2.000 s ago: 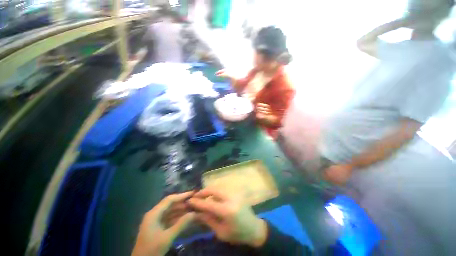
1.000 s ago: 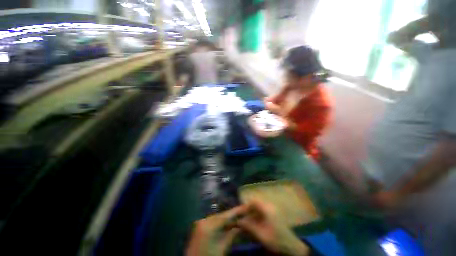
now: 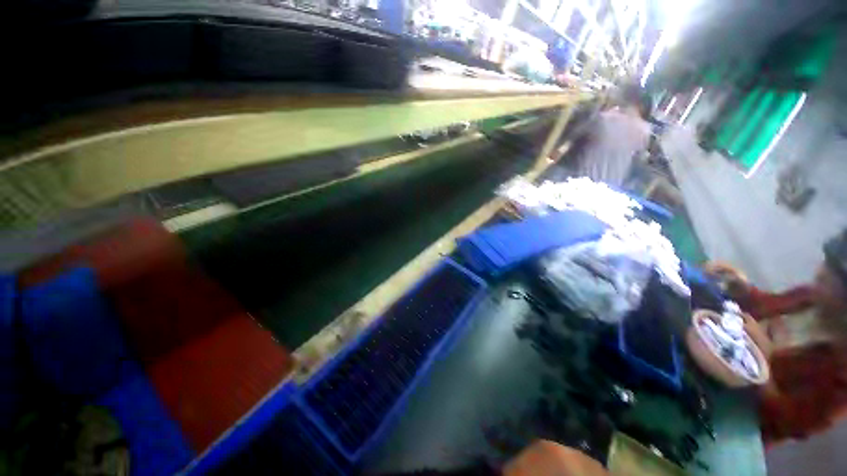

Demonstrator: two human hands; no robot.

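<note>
My left hand (image 3: 553, 459) shows only as a blurred piece at the bottom edge, left of the tan shallow box (image 3: 639, 461). Its fingers and anything in them are cut off. My right hand is out of view. Small black plastic parts (image 3: 566, 372) lie scattered on the green bench top. A long blue tray filled with black parts (image 3: 395, 358) lies along the bench's left edge, with part of another blue tray (image 3: 269, 442) at its near end.
Beyond are stacked blue trays (image 3: 529, 240), a clear plastic bag (image 3: 590, 279), a white heap (image 3: 641, 232), a far blue tray (image 3: 650, 335) and a pink bowl (image 3: 729, 349) beside a person in orange-red. Left are a dark green conveyor (image 3: 344, 237) and red shapes (image 3: 204, 344).
The view has swung left, so the bench things sit further right in the picture. My right hand has left the picture, and my left hand is mostly cut off at the bottom.
</note>
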